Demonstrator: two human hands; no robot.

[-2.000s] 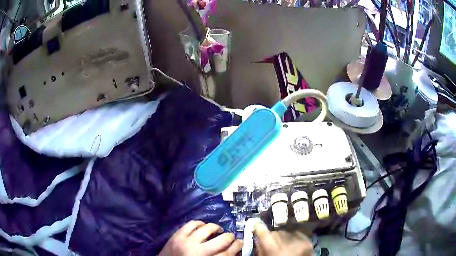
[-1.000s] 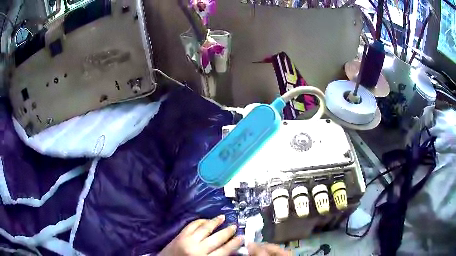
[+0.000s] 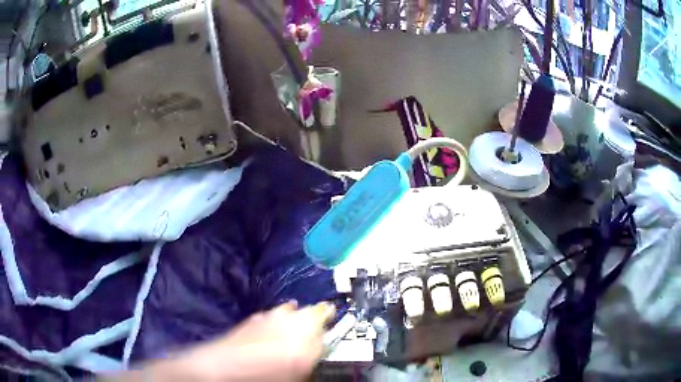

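The dark purple quilted garment panel with white padding edges lies left of the white overlock machine. My left hand is blurred; it reaches in from the lower left to the needle area, its fingertips just left of the presser foot. A white edge or strip shows beside the fingertips; whether they grip it or the panel is unclear. My right hand is out of the picture. A blue lamp hangs over the machine, above its row of dials.
A tipped beige machine head stands behind left. A brown board, pink flowers and a glass are behind. A white spool and purple cone stand right of the machine. Black straps and pale cloth lie far right.
My right hand has left the picture from below the needle area. My left forearm now stretches in across the lower left, and the small plate below the needle is uncovered. The view has shifted slightly.
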